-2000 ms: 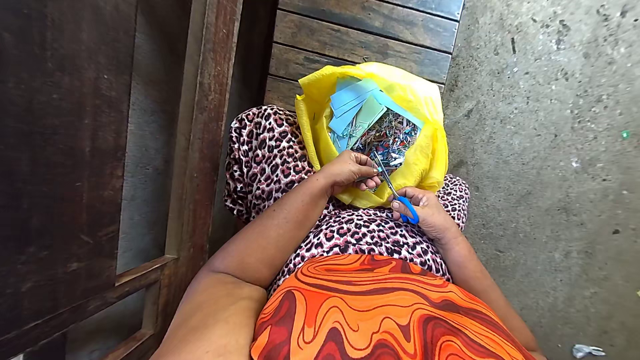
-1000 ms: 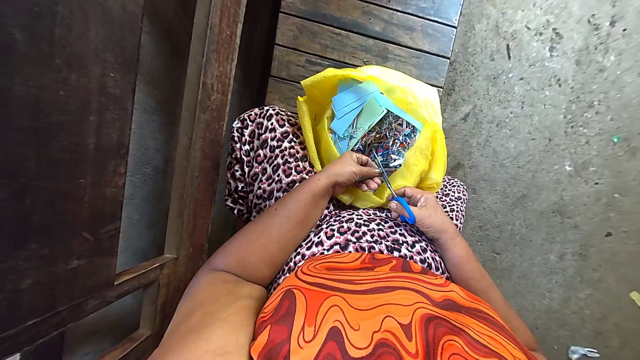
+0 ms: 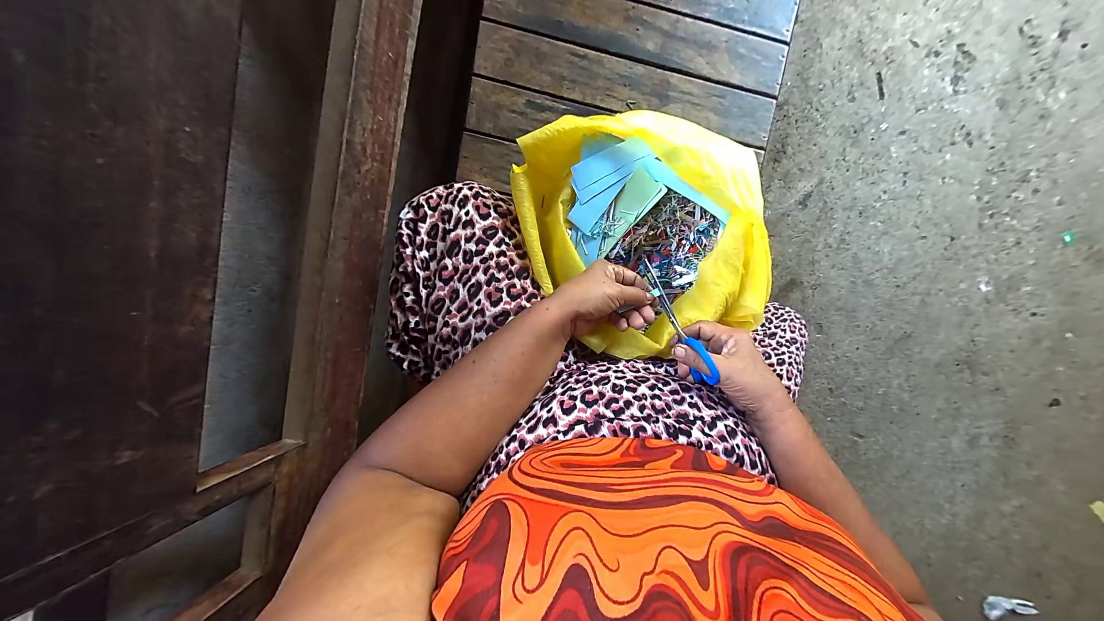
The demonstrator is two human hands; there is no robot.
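My right hand point(image 3: 729, 362) grips a pair of scissors by the blue handles point(image 3: 700, 362), the blades pointing up and left toward my left hand point(image 3: 614, 300). Between the fingertips of my left hand is a small light-blue piece of paper point(image 3: 654, 293), right at the blades. Both hands are over the near rim of a yellow bag point(image 3: 742, 259) resting on my lap. Inside the bag lie blue paper strips point(image 3: 608, 168), a green piece point(image 3: 634, 203) and a heap of finely cut multicoloured scraps point(image 3: 677, 233).
A slatted wooden bench point(image 3: 621, 52) extends beyond the bag. Dark wooden framing point(image 3: 345, 216) stands close on the left. To the right is a concrete floor point(image 3: 931, 259), with a crumpled whitish scrap point(image 3: 1007, 606) at the lower right.
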